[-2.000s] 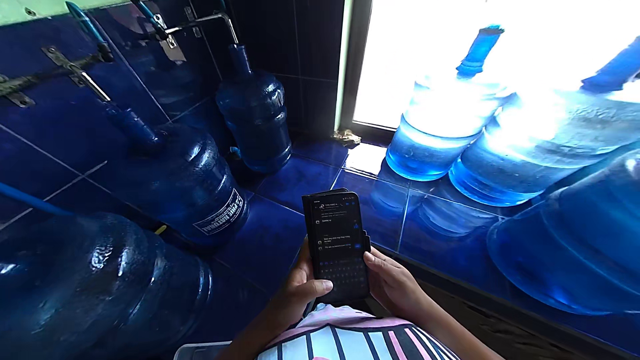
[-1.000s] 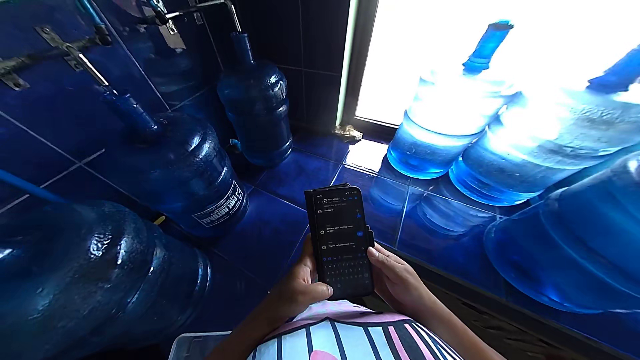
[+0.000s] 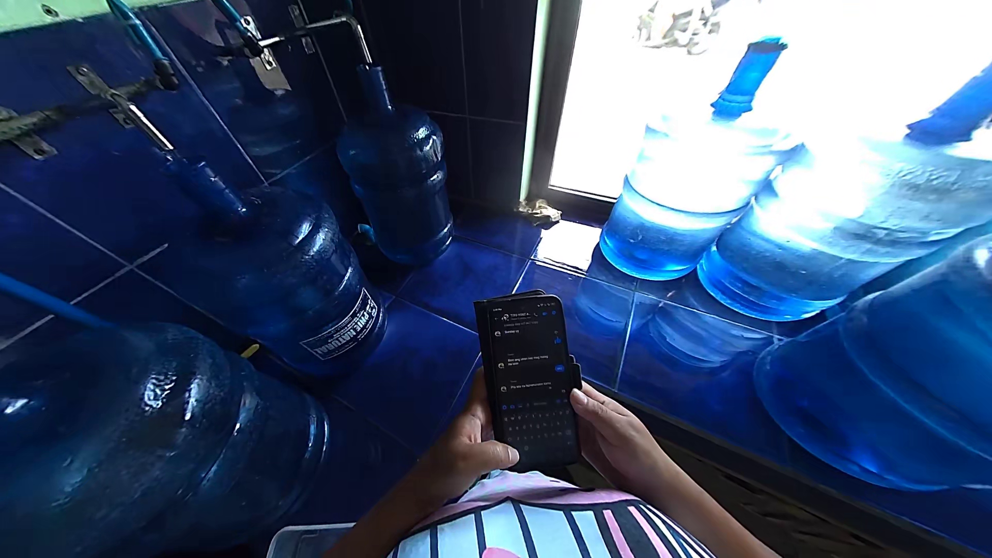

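Note:
A smartphone [image 3: 531, 380] in a dark flip case is held upright between my two hands, low in the middle of the view. Its lit screen shows a dark chat page above a keyboard. My left hand [image 3: 469, 446] grips its left side and lower edge, the thumb lying at the bottom left of the screen. Along the lower right edge rests my right hand [image 3: 612, 426], its thumb beside the case's clasp; the fingers behind the phone are hidden. Below both hands is a striped garment [image 3: 535, 523].
Large blue water jugs [image 3: 399, 186] stand left on blue tiles under metal filling spouts [image 3: 360, 35]. More translucent jugs [image 3: 670, 209] stand right, by a bright window. A crumpled scrap [image 3: 540, 211] lies at the window corner. A pale plastic edge [image 3: 310, 531] shows at the bottom.
The chat text on the phone screen has shifted. Both hands keep their hold on the phone.

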